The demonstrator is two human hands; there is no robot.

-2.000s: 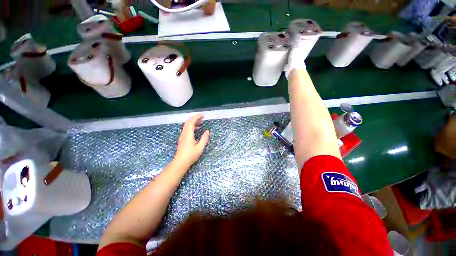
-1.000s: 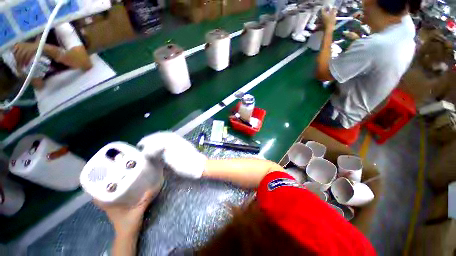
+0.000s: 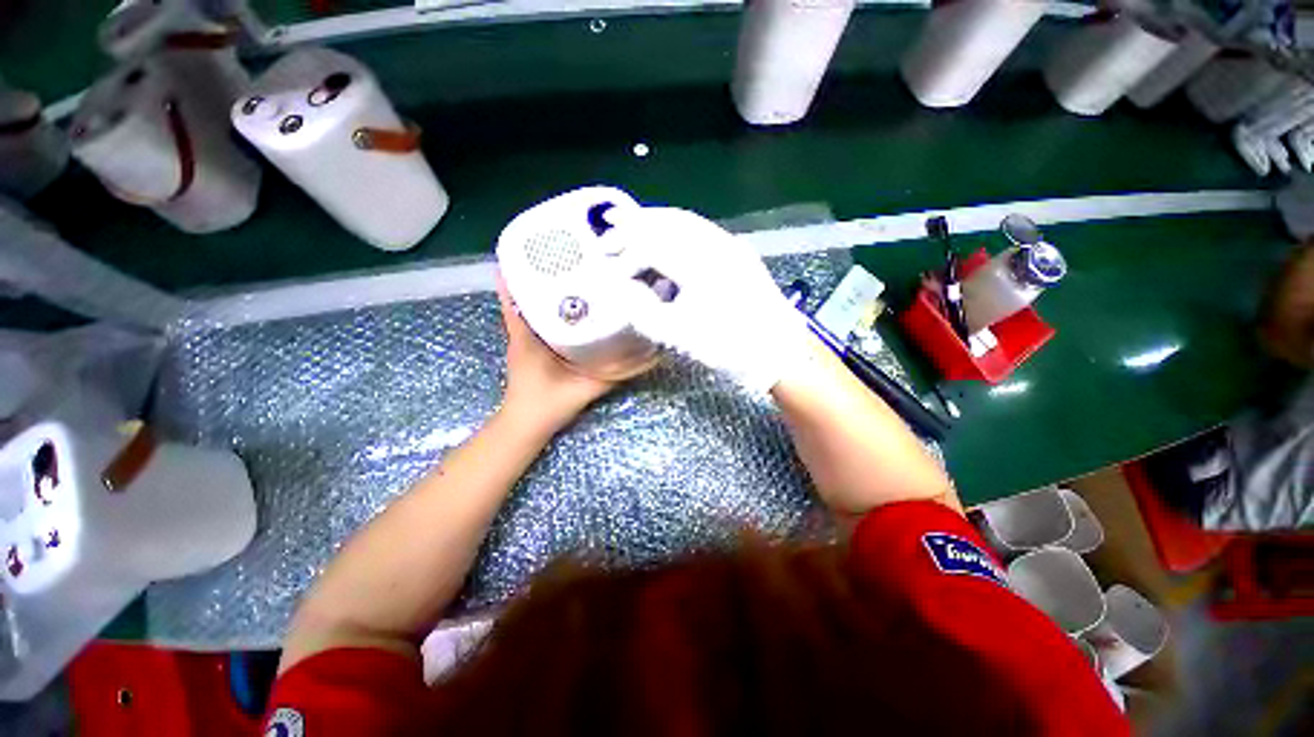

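Note:
A white speaker unit (image 3: 555,274) is held above the bubble wrap mat (image 3: 346,418), its end face with dotted grille and round knobs turned up. My bare left hand (image 3: 555,377) holds it from below and the left side. My right hand (image 3: 713,295), in a white work glove, lies on the right part of the end face and covers some of it. The glove and the housing are both white, so the fingertips are hard to make out; I cannot tell whether a cloth is in the glove.
A white unit with a strap (image 3: 195,511) lies in plastic at left. More units (image 3: 368,166) stand on the green conveyor. A black-handled hammer (image 3: 894,389), a small white block (image 3: 850,300) and a red tray (image 3: 1009,346) with a bottle lie at right. Empty housings (image 3: 1059,583) are low right.
The view has swung back left from the other worker. The held unit is now over the mat's middle, and my gloved hand has moved from its side onto its end face.

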